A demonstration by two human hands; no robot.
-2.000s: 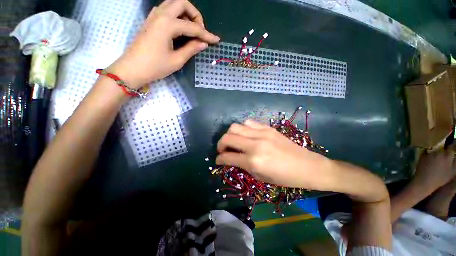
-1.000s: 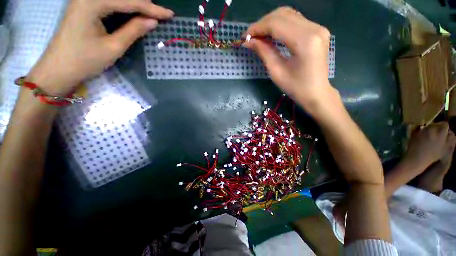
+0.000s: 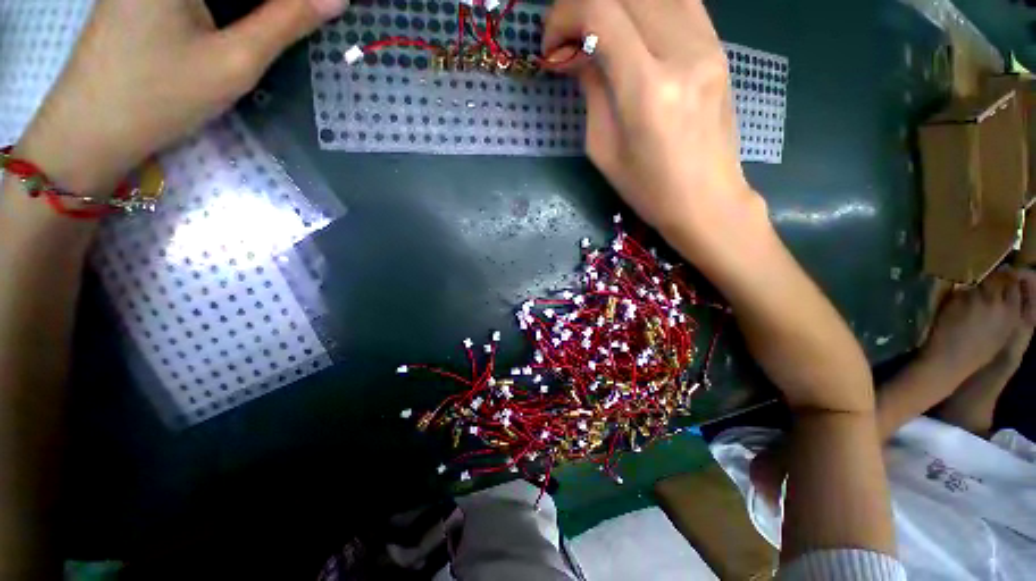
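The dotted strip (image 3: 454,121) lies across the bench top at the upper middle. Several gold-coloured bodies (image 3: 471,61) sit in a row on it, with red wires and white ends sticking out. My right hand (image 3: 659,114) is over the strip, its fingertips closed on a wired component (image 3: 568,52) at the row's right end; its white end shows beside the fingers. My left hand (image 3: 170,80) is at the strip's upper left corner, partly cut off by the top edge; I cannot tell whether its fingertips hold the strip. A loose pile of wired components (image 3: 602,352) lies nearest me.
Spare dotted sheets (image 3: 216,306) lie at left, one glaring with light. An open cardboard box (image 3: 971,187) stands at the right edge. Another person's hands (image 3: 977,329) and white-clothed body (image 3: 943,488) are at lower right. Dark specks dot the bench top near the pile.
My right hand has gone from the pile up to the strip with a wired component. The view has shifted, so the strip and my left hand stand higher and further left in the picture.
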